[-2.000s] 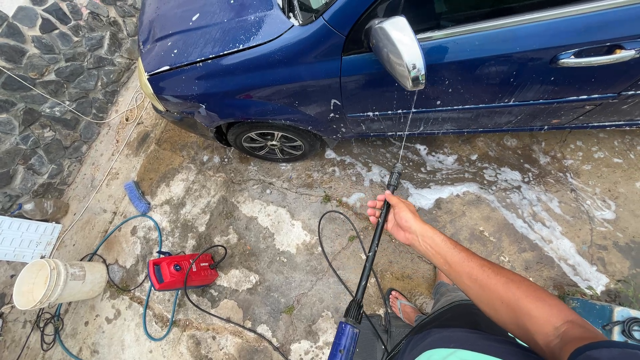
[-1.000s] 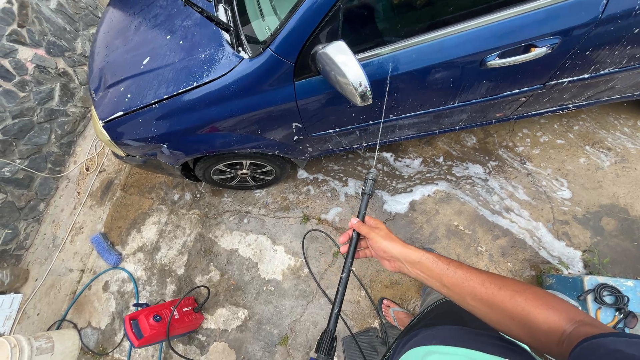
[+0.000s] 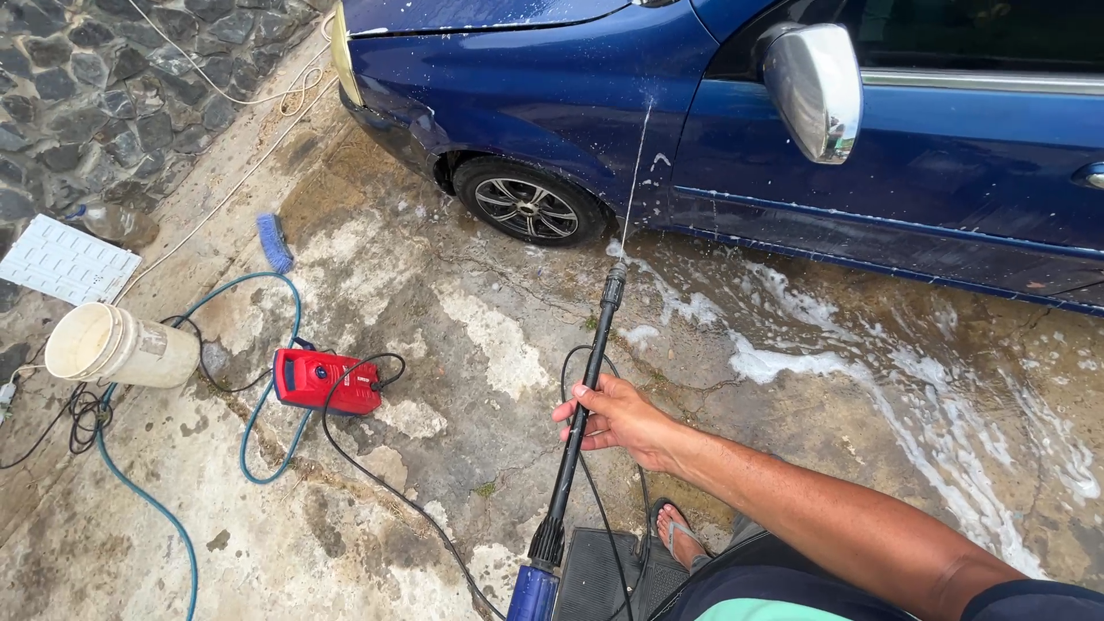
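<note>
My right hand [image 3: 608,423] reaches in from the lower right, its fingers and thumb around the black lance [image 3: 595,371] of a pressure washer. The lance tilts up and slightly right, toward the car. From its nozzle [image 3: 613,280] a thin water jet meets the front fender [image 3: 552,95] of a blue car, between the front wheel [image 3: 526,207] and the door. The blue spray-gun body [image 3: 533,595] shows at the bottom edge; its rear end is out of frame. My left hand is out of view. The red pressure washer unit [image 3: 323,381] lies on the concrete, left of the lance.
White foam [image 3: 802,362] and water spread below the door. A chrome side mirror [image 3: 819,95] juts out. At left are a white bucket [image 3: 125,345], a blue brush [image 3: 274,244], a white panel [image 3: 67,259] and a blue hose [image 3: 164,509]. A black cable [image 3: 414,504] and rubber mat [image 3: 595,565] lie near my foot.
The jet has moved from near the side mirror and front door to the fender behind the front wheel. My right hand stays on the lance. The view has shifted left.
</note>
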